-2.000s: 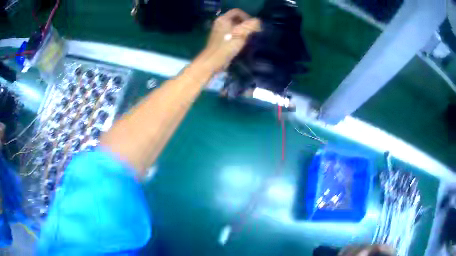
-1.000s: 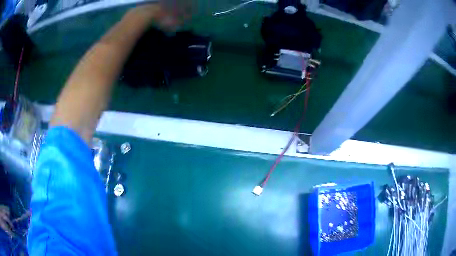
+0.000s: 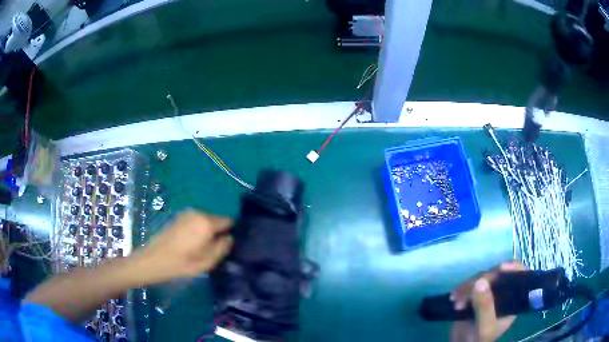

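A black housing (image 3: 264, 267) lies on the green mat in front of me, its round barrel end pointing away. A thin white and yellow lead (image 3: 220, 162) runs from the barrel end towards the pale metal edge. My left hand (image 3: 190, 246) is at the housing's left side, blurred, fingers curled; whether it grips the housing or something small is unclear. My right hand (image 3: 486, 306) holds a black electric screwdriver (image 3: 514, 294) at the lower right, apart from the housing. The blue bin (image 3: 434, 194) holds small silvery screws.
A clear tray (image 3: 137, 220) of small round-topped modules is at the left. White cables (image 3: 544, 220) fan out at the right. A pale upright post (image 3: 400, 60) stands beyond the bin. A red wire ends in a white connector (image 3: 312, 157). A dark unit lies beyond the post's left side.
The black housing now lies on the near mat. My left hand has come back from the far surface to its side. My right hand with the screwdriver has come into view.
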